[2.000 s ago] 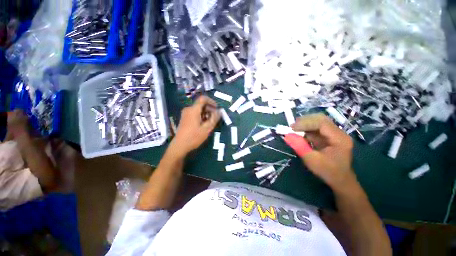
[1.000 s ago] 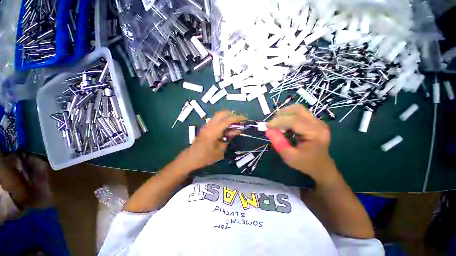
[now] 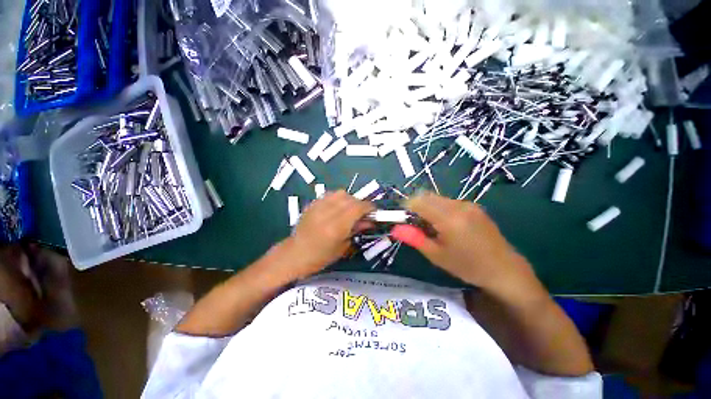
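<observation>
My left hand (image 3: 334, 224) and my right hand (image 3: 452, 234) meet in front of my chest, slightly blurred. A short white sleeve (image 3: 390, 215) lies level between their fingertips, one end at each hand. Dark thin pieces show around the fingers; I cannot tell which hand holds them. My right thumb has a pink-red cover. Just below the fingers, thin stemmed inserts (image 3: 387, 254) and another white sleeve (image 3: 377, 248) lie on the dark green tabletop.
A whitish bin (image 3: 65, 204) of silvery pieces stands at left, blue bins (image 3: 48, 103) behind it. A clear bag of metal tubes (image 3: 261, 66), a large heap of white sleeves (image 3: 413, 66) and a stemmed-insert pile (image 3: 538, 109) lie behind. A person's arm shows at far left.
My hands have come together from apart, and the white sleeve now sits between them. The head view has shifted, so the bins and heaps appear further left.
</observation>
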